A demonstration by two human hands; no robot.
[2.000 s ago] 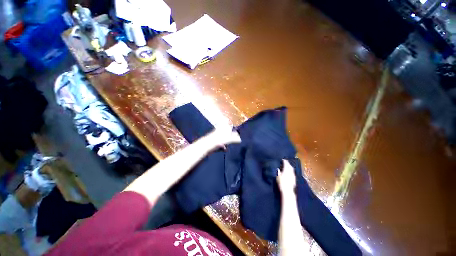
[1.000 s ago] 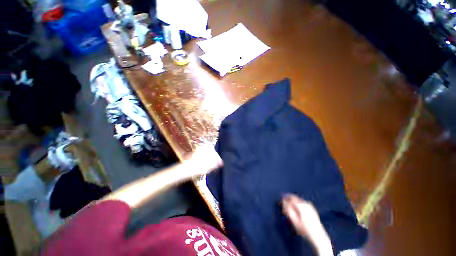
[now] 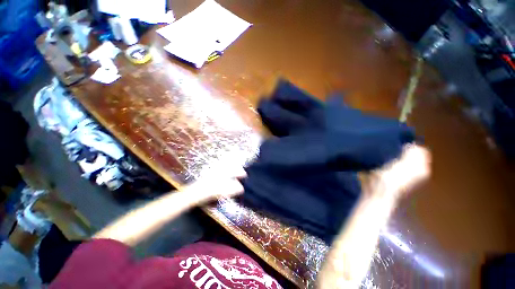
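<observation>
A dark navy jacket (image 3: 316, 147) lies bunched and blurred on the glossy brown table in front of me. My left hand (image 3: 226, 182) is at the jacket's near left edge, its fingers closed on the cloth. My right hand (image 3: 411, 166) is at the jacket's right end, blurred by motion; the cloth there stretches out towards it, and the fingers are closed at its edge. Collar, buttons and lining cannot be made out.
White paper sheets (image 3: 206, 33) with a small yellow-black tool lie at the table's far side, beside a yellow tape roll (image 3: 138, 54). Pale cloth scraps (image 3: 93, 148) are heaped below the left table edge (image 3: 135, 152). A blue bin (image 3: 20, 48) is at the upper left.
The jacket, spread broad and smooth a second ago, is now bunched and pulled sideways. My right hand has moved up and right with its edge. My left hand stays at the near left edge.
</observation>
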